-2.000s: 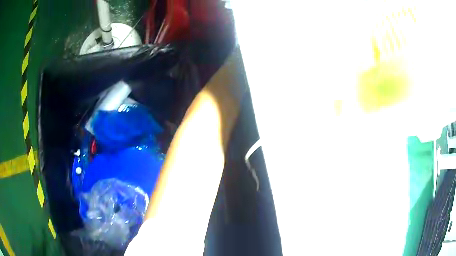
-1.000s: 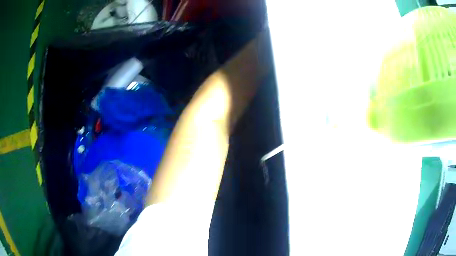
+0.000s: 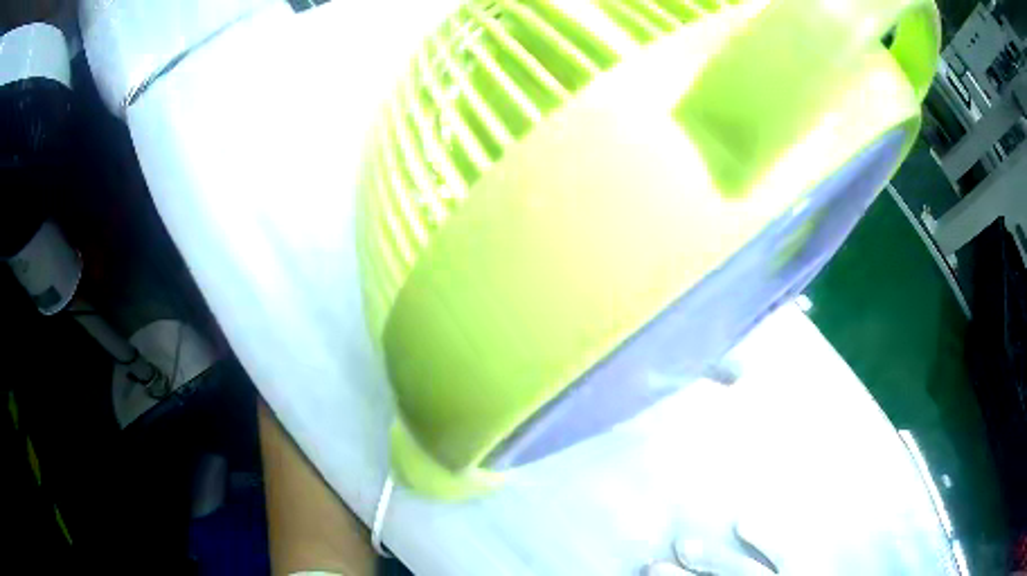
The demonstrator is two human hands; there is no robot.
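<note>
A lime-green desk fan point(image 3: 541, 259) fills the middle and top of the view, tilted. Its slatted guard faces upper left and its greyish-purple face lies along the lower right side. A bare forearm point(image 3: 310, 512) shows at the lower left, beside the bench edge; my left hand is not visible. White, finger-like shapes point(image 3: 721, 554) lie at the bottom edge on the white bench point(image 3: 586, 512). They are overexposed and cut off, so I cannot tell whether they are my gloved right hand or a loose glove. No held thing shows.
A white cord point(image 3: 384, 518) hangs at the bench's left edge. At the far left are a white round stand base point(image 3: 163, 360) and a dark bin area with dim blue inside point(image 3: 220, 538). Green surface point(image 3: 901, 326) and pale equipment point(image 3: 997, 169) are at the right.
The view has swung right and tilted. The fan now looks much larger and sits at centre. The bin has moved to the dark lower left, and less of the forearm shows.
</note>
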